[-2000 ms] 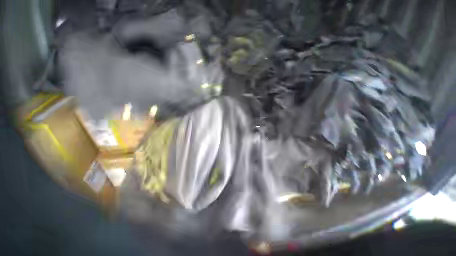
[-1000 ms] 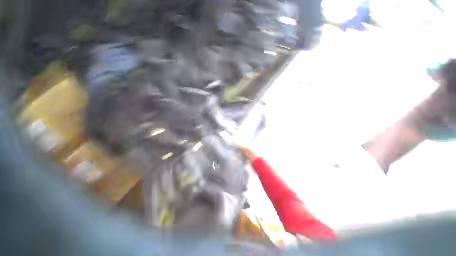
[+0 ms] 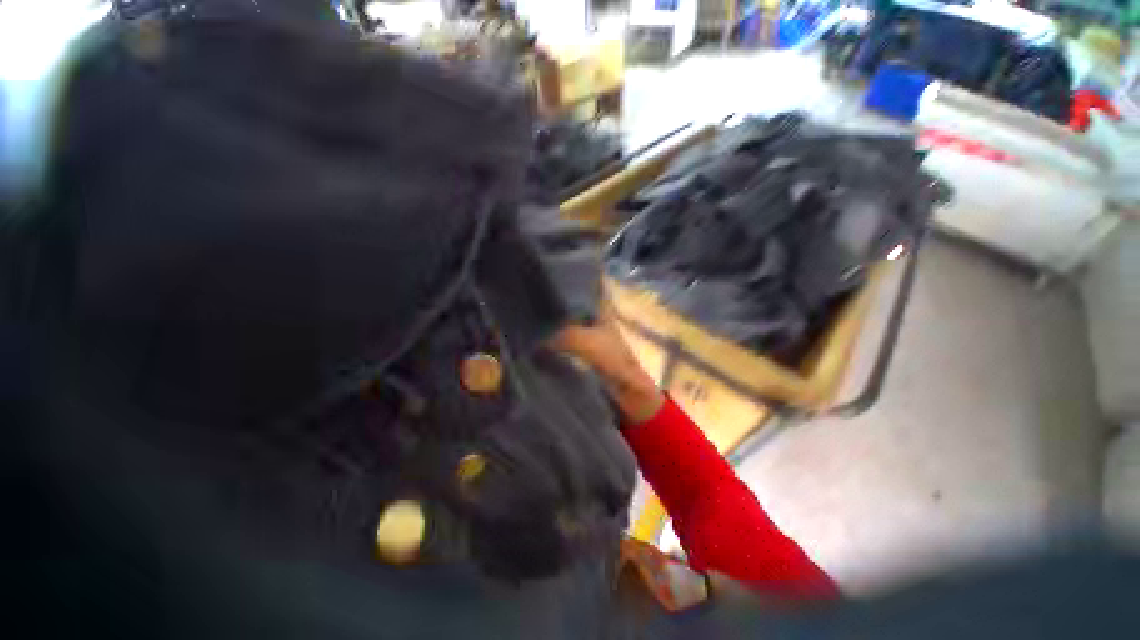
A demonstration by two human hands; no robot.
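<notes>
A large armful of dark grey garments (image 3: pixel 288 225) fills the left and middle of the view, very close to the camera. Round brass-coloured buttons (image 3: pixel 481 373) show on it. My right hand (image 3: pixel 606 356), in a red sleeve, is pressed on the right side of the armful and holds it. My left hand is not seen; the garments cover that side. A cream-yellow cart (image 3: pixel 813 381) with a dark tube frame stands just beyond, at centre right, heaped with dark grey garments (image 3: pixel 775 225).
Brown cartons (image 3: pixel 588 75) stand behind the cart, with more dark cloth beside them. At the right are a white bin-like object with red marks (image 3: pixel 1000 169), a blue box (image 3: pixel 898 93) and pale floor (image 3: pixel 950 363). A bit of red cloth shows far right.
The view has swung right, from the truck's garment heap and cartons to the cart. The armful has come up close to the camera, with my right hand on it.
</notes>
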